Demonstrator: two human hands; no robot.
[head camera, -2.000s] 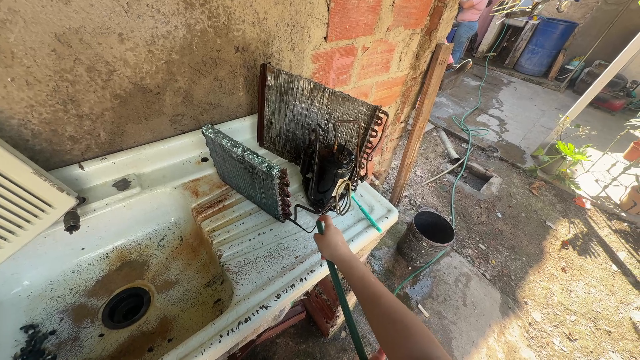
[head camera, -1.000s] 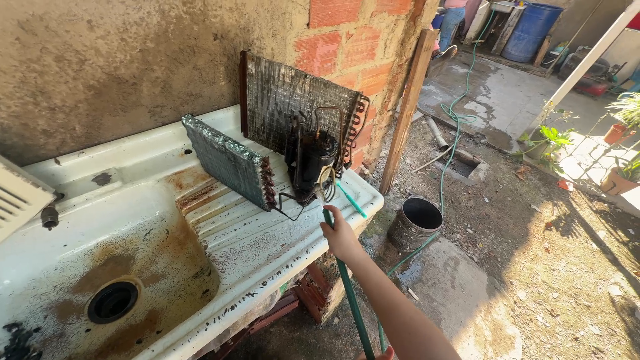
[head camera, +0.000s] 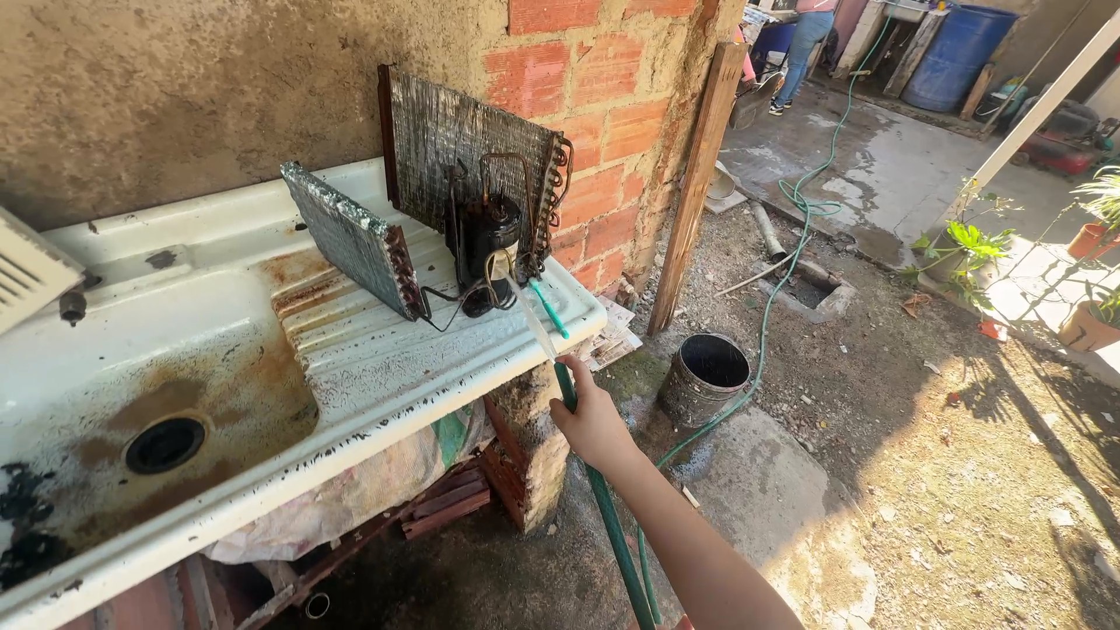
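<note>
My right hand (head camera: 595, 420) grips a green garden hose (head camera: 615, 534) near its mouth, beside the sink's front edge. A clear water stream (head camera: 535, 324) runs from the hose to the base of a black compressor (head camera: 494, 232). Joined to it by thin tubing, a finned coil (head camera: 350, 236) stands at its left and a larger finned coil (head camera: 464, 144) stands behind. They rest on the ribbed drainboard of a stained white sink (head camera: 394, 376). A green stick-like object (head camera: 549, 308) lies at the right corner. Only fingertips of my left hand (head camera: 672, 623) show at the bottom edge; their grip is hidden.
A dirty bucket (head camera: 704, 376) stands right of the sink. A wooden post (head camera: 700, 184) rises beside the brick wall (head camera: 604, 131). The hose trails over the ground past an open drain pit (head camera: 809, 287). Farther back are a person (head camera: 801, 52), a blue barrel (head camera: 958, 57) and plants.
The water stream from the hose mouth shows plainly now, unlike in the earlier frames. My right hand keeps hold of the hose. The coils and compressor remain on the drainboard.
</note>
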